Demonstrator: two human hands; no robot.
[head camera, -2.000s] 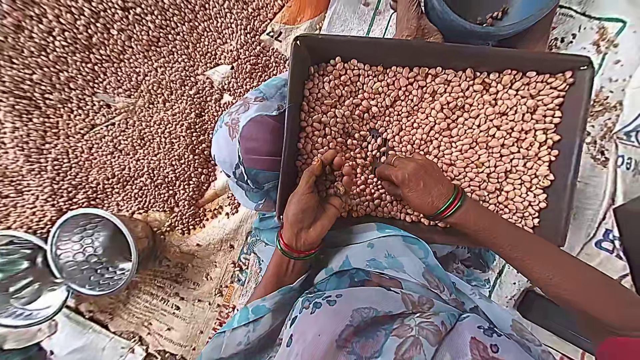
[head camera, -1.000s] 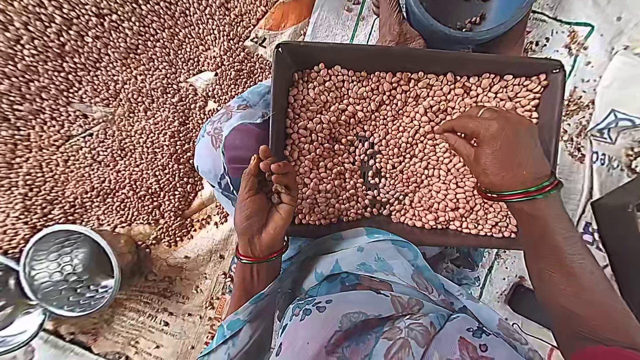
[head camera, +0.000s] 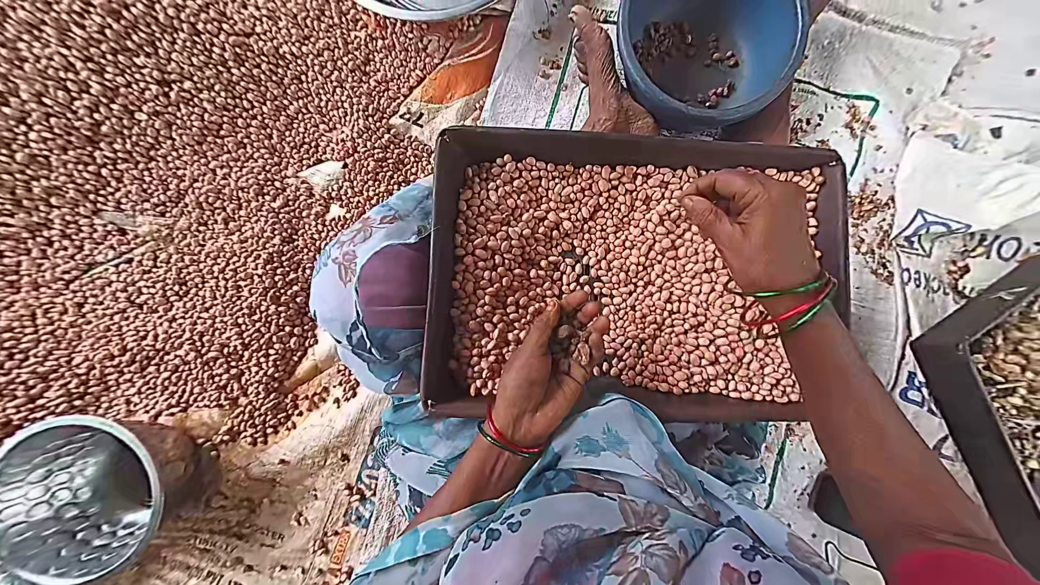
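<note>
A dark brown rectangular tray (head camera: 833, 211) lies across my lap, spread with pinkish-brown shelled nuts or beans (head camera: 642, 244), probably peanuts. Over its lower left part, my left hand (head camera: 548, 366) is palm up with curled fingers, cupping several small dark pieces. My right hand (head camera: 756, 223) is above the upper right of the tray, thumb and forefinger brought together; whether anything is pinched between them cannot be told. Near the middle of the tray, a small patch of its dark bottom shows through the layer.
A large heap of the same nuts (head camera: 203, 203) covers the left. Beyond the tray stands a blue bowl (head camera: 715, 65) with dark bits, beside a bare foot (head camera: 605, 81). A dimpled metal vessel (head camera: 77, 504) is at lower left, a dark-framed tray (head camera: 967, 349) at right, woven sacks (head camera: 967, 179) beneath.
Two seconds ago both hands were close together over the tray's lower middle. My right hand has moved right and away from my left. My left hand was at the tray's left edge one second ago.
</note>
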